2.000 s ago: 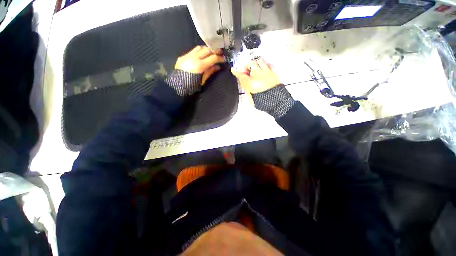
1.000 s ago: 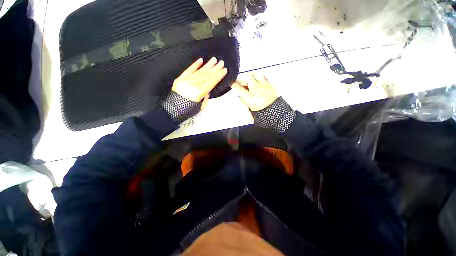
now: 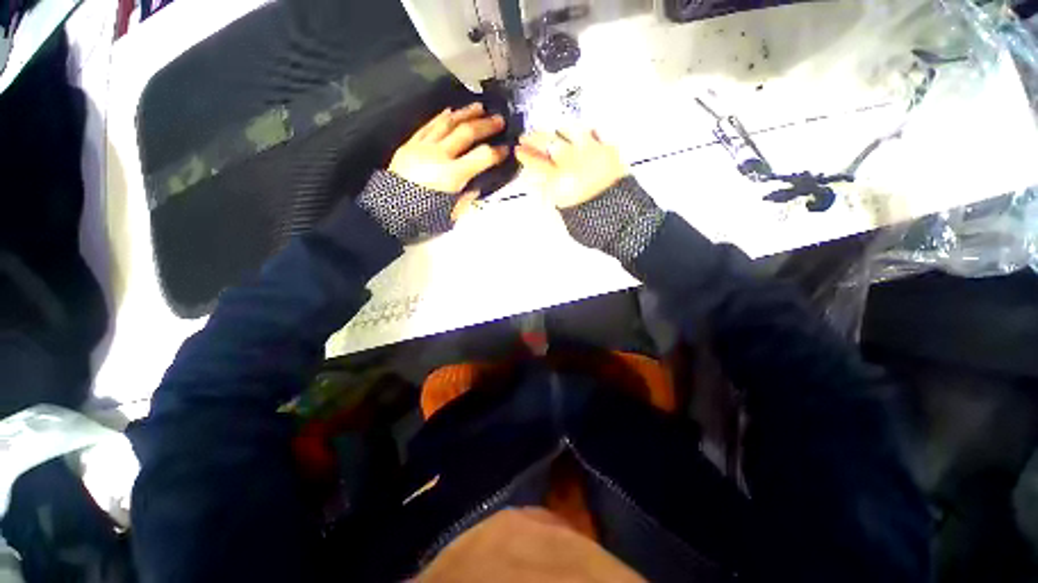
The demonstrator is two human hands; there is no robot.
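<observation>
The black back panel [image 3: 245, 211] with a camouflage webbing band [image 3: 269, 130] lies flat on the white table, left of the needle area. Its right end runs under the sewing machine's presser foot [image 3: 519, 89]. My left hand [image 3: 447, 150] lies spread, palm down, on the panel's right end, just below the foot. My right hand [image 3: 573, 166] rests beside the panel's right edge, fingertips near the foot, fingers slightly apart. The panel edge under the fingertips is partly hidden, so a grip on it cannot be made out.
A small metal tool [image 3: 738, 142] and a black tangled bit [image 3: 807, 189] lie on the table to the right. A clear plastic bag [image 3: 977, 233] hangs over the right table edge. A white bag [image 3: 57, 438] is at lower left. The machine's dark control panel [image 3: 728, 9] is at the top.
The panel has turned, its right end now up at the presser foot. My left hand has moved up with it from its lower place a second ago. My right hand has shifted slightly up and left.
</observation>
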